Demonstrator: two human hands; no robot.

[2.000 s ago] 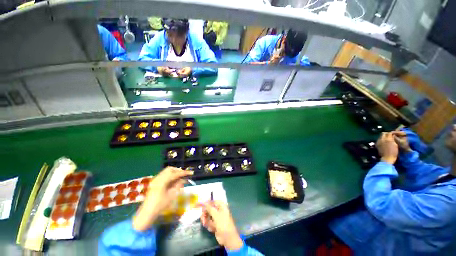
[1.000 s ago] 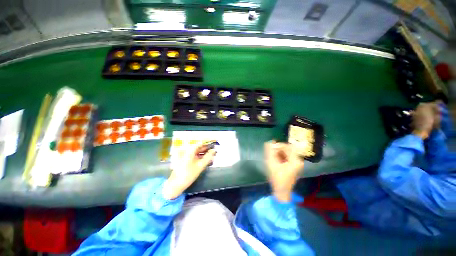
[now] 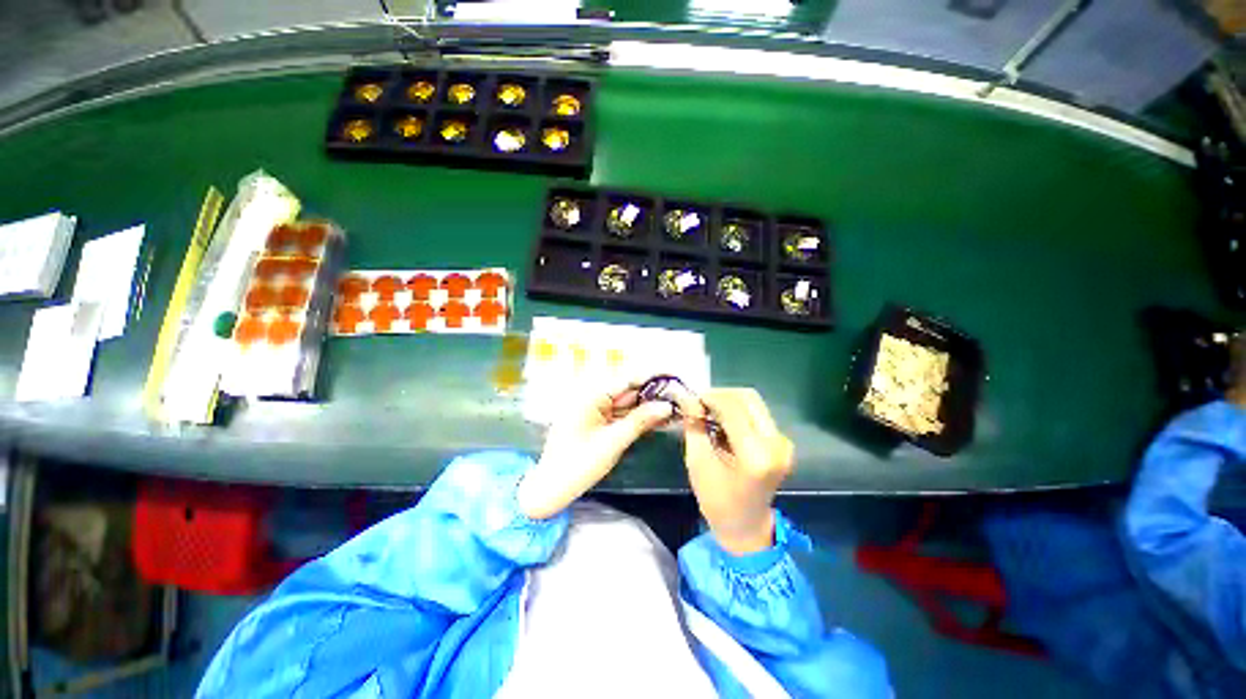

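Observation:
My left hand [image 3: 596,440] holds a black-rimmed round unit [image 3: 661,392] in its fingertips, over the front edge of a white liner sheet [image 3: 681,351] with a few yellow dots. My right hand [image 3: 735,451] meets it at the unit's right side, fingers bent together; a thin dark tool, likely tweezers [image 3: 715,432], shows at its fingers. A black tray [image 3: 574,280] behind holds round units with silvery centres; its front left pocket has no unit in it. Fingers partly hide the unit.
A black tray [image 3: 465,157] with amber-centred units lies at the back left. Red-orange stickers [image 3: 424,302], a sticker pack [image 3: 283,296], a yellow strip [image 3: 185,307] and white cards [image 3: 109,280] lie left. A black parts box [image 3: 965,395] stands right. A blue sleeve [image 3: 1189,478] is far right.
The view has tilted down and shifted. My right hand has moved from beside the parts box to my left hand, and both now meet at the round unit.

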